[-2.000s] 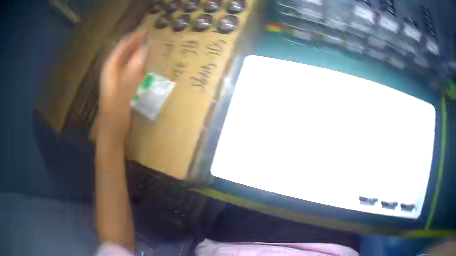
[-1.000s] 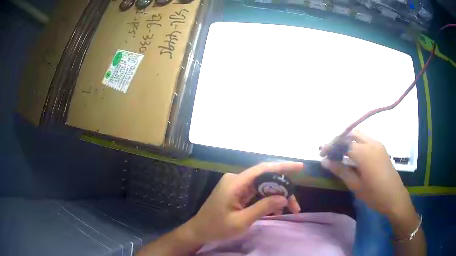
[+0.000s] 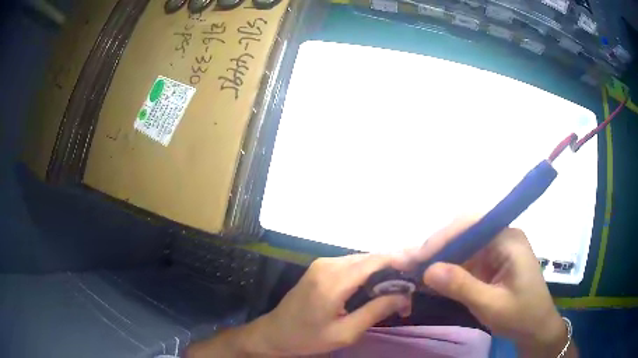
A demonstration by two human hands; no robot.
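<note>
My left hand (image 3: pixel 325 301) holds a round black unit (image 3: pixel 385 287) with a pale ringed face, near the front edge of the bench. My right hand (image 3: pixel 490 280) grips a pen tool with a thick blue handle (image 3: pixel 500 210). A red line (image 3: pixel 594 133) runs from its rear end to the right. The tool's front end is at the round unit, hidden by my fingers; I cannot tell whether they touch. The lit white light panel (image 3: pixel 427 147) lies beyond my hands, with small black parts (image 3: pixel 562 266) at its near right corner.
A brown cardboard sheet (image 3: pixel 189 154) with handwriting and a white-green label (image 3: pixel 164 110) lies at left on clear plastic trays (image 3: pixel 245 168). Dark round units (image 3: pixel 227 3) sit at its far edge. Clear parts boxes (image 3: pixel 490 21) stand at the back. Yellow tape (image 3: pixel 607 189) edges the green mat.
My right hand has moved left to the round unit, and the blue handle now points up and right. The round unit stays in my left hand. The view has shifted slightly.
</note>
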